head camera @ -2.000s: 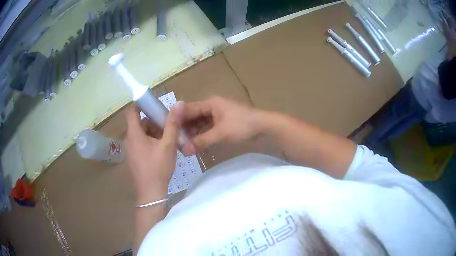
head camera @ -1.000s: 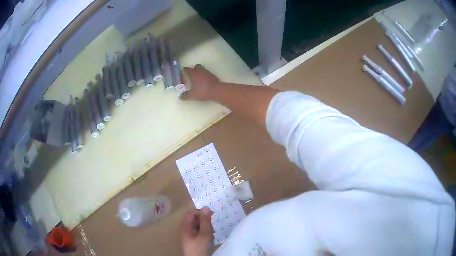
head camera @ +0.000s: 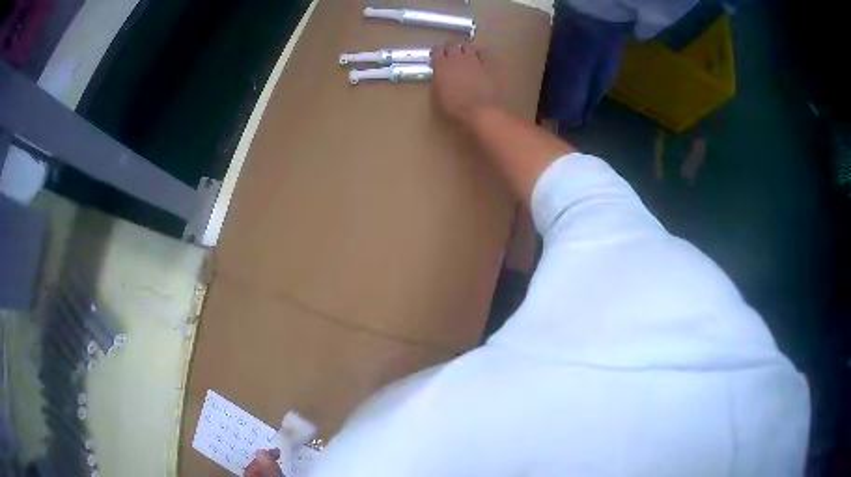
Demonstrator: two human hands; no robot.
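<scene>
Two silver-and-white handheld devices (head camera: 403,57) lie side by side on the brown cardboard, white heads pointing left. My right hand (head camera: 462,82) is closed over their fat ends, which it hides. A third device (head camera: 434,20) lies just above them. The label sheet (head camera: 224,430) lies at the bottom left with a small white cloth or pad (head camera: 296,430) on it. My left hand (head camera: 262,464) is at the sheet's lower edge, mostly cut off by the frame; its grip cannot be made out.
Grey cylinders (head camera: 65,317) stand in rows on the cream mat (head camera: 140,326) at the left. A grey metal post (head camera: 103,140) rises behind the cardboard (head camera: 355,214). A person in blue trousers (head camera: 588,65) is near a yellow crate (head camera: 676,70) at the upper right.
My right hand has left the cylinders on the mat and reached the devices on the cardboard. The view has turned right. My left hand remains by the sheet; the bottle is out of view.
</scene>
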